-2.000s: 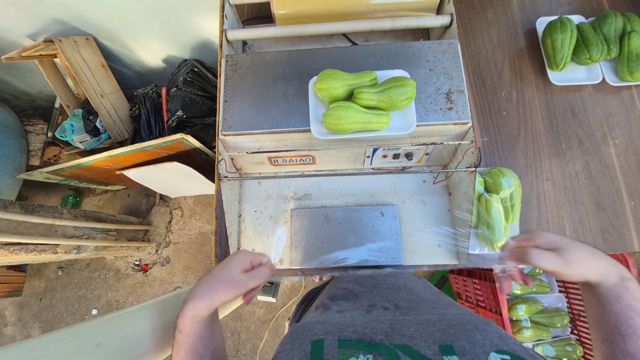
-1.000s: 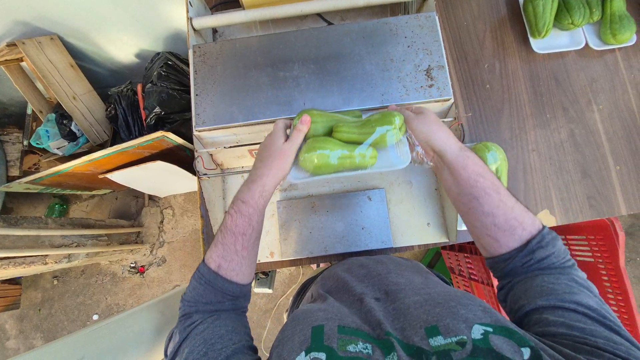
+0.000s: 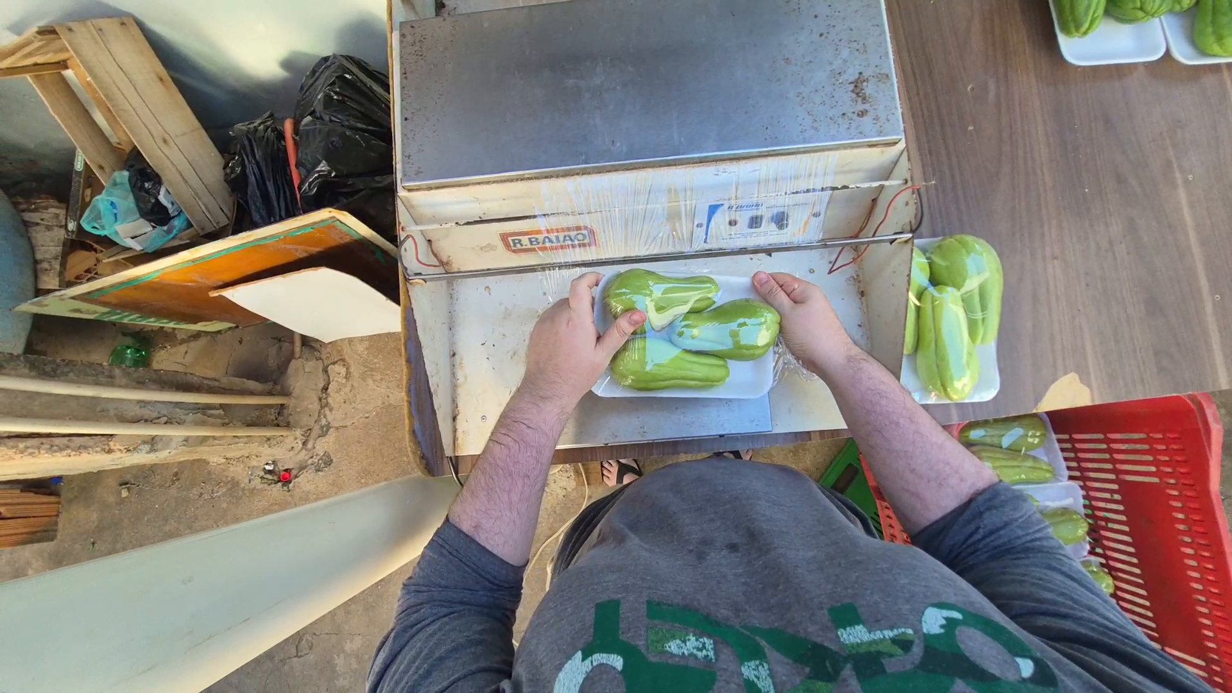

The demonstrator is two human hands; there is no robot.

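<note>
Both of my hands hold a white foam tray with three green chayotes under clear plastic film. My left hand grips the tray's left end, its thumb over the film. On the right end, my right hand pinches the tray and bunched film. The film stretches from the tray up over the front of the wrapping machine, across its thin bar. Beneath the tray lies a metal plate in the machine's lower bed, partly hidden.
Right of the machine, a wrapped chayote tray sits on the wooden table. More trays stand at the top right. A red plastic crate at the lower right holds wrapped trays. Wooden boards and black bags lie left.
Two seconds ago the tray of chayotes sat on the machine's upper plate and my hands were apart, holding film. Since one second ago, my hands have brought the tray down toward the lower bed.
</note>
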